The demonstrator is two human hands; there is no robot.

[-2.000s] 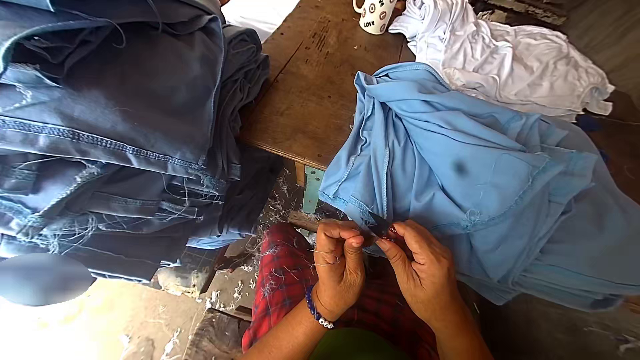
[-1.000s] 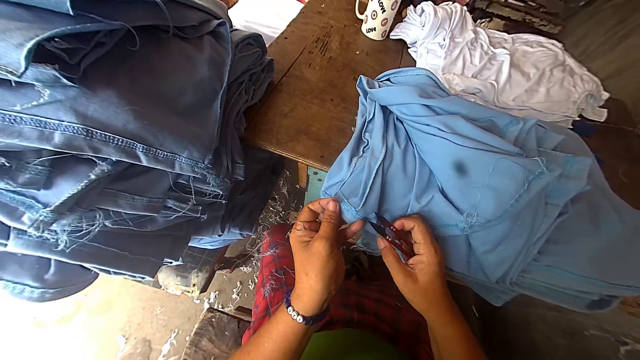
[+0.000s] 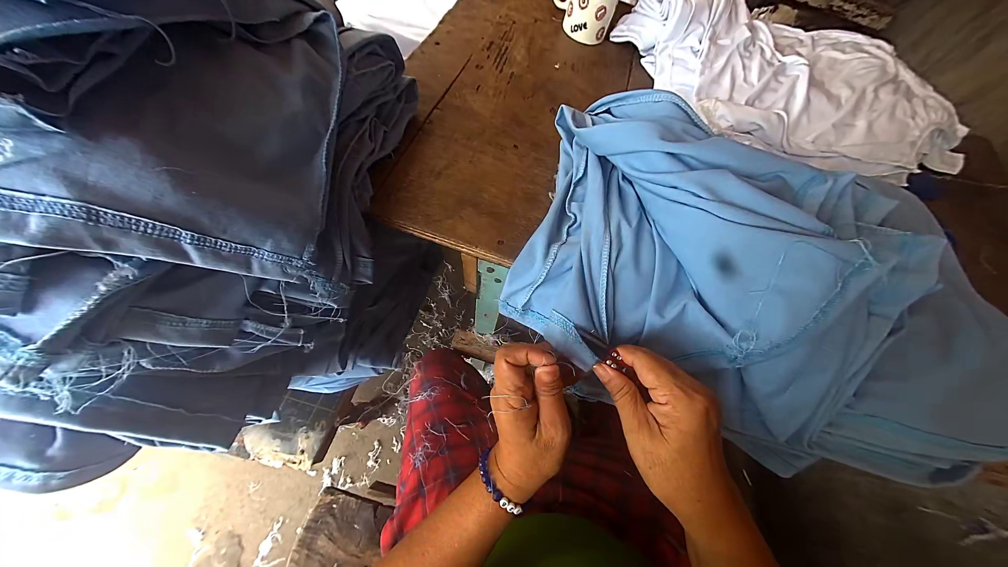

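A light blue garment (image 3: 709,236) lies inside out over the table's front edge, its seams and loose threads showing. At its lower left corner, my right hand (image 3: 661,409) grips a small dark red tool with white dots (image 3: 614,361), perhaps a thread snipper; its tip is mostly hidden. My left hand (image 3: 531,409), wearing a beaded bracelet, is just left of that corner. Thumb and index finger are pinched together, and loose thread (image 3: 510,403) trails over the fingers. Whether they also hold thread at the tips is hard to tell.
Dark blue garments (image 3: 181,189) with frayed threads are piled high at the left. Behind the blue garment, white cloth (image 3: 803,87) and a printed mug (image 3: 587,20) stand on the wooden table (image 3: 488,118). Thread scraps cover the red plaid cloth (image 3: 441,441) over my lap and the floor.
One second ago my left hand was at the garment's corner with the dark tool's blades beside it; now it is pinched and slightly apart from the cloth. My right hand has stayed near the hem.
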